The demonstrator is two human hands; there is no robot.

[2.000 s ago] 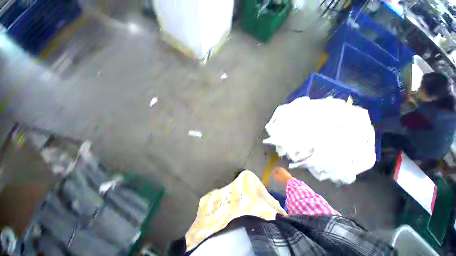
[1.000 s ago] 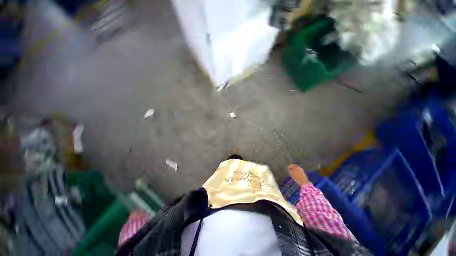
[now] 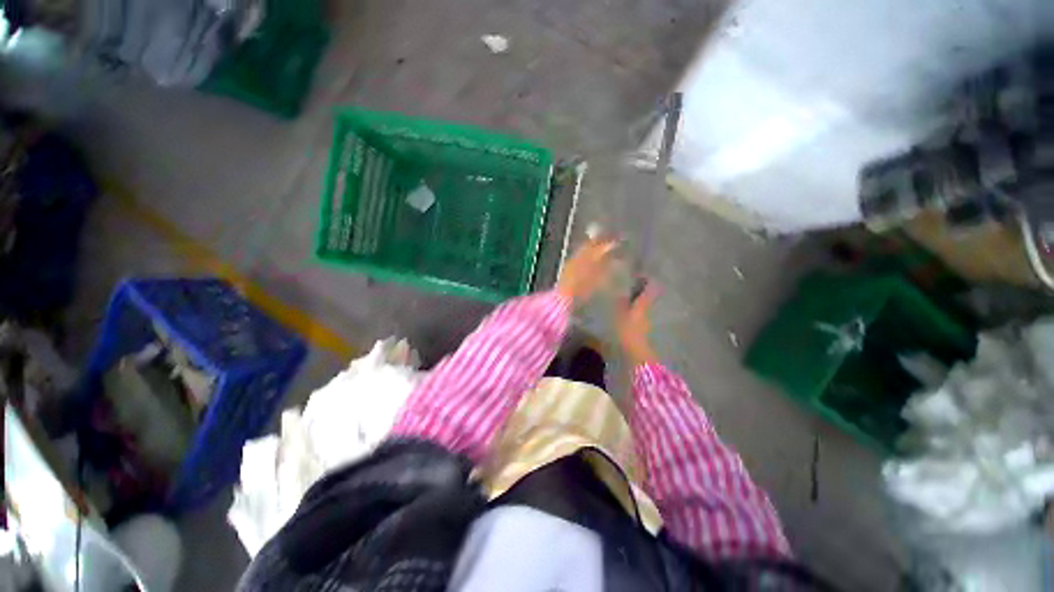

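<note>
A green crate (image 3: pixel 433 278) stands just ahead and left of me, with a small white scrap on its floor. Beside its right side runs a pale, narrow edge (image 3: pixel 572 226), perhaps part of a trolley. A blurred grey bar (image 3: pixel 668 133) shows near the white block's corner. My left hand (image 3: pixel 589 269) is by the lower end of the pale edge, its fingers pointing forward and right. My right hand (image 3: pixel 635 326) is just right of it, its fingertips near a small dark spot. Both hands are blurred, and I cannot tell whether either grips anything.
A white loose heap (image 3: pixel 335 411) is at my left, partly behind my sleeve. A blue crate (image 3: pixel 249 330) with cloth stands further left. A large white block (image 3: pixel 798 116) is at upper right. Another green crate (image 3: pixel 798 312) stands right, beside pale cloth (image 3: pixel 982 405).
The view has swung so the white block is now at upper right. An empty-looking green crate has come into clear view, and both hands are now near each other in front of me.
</note>
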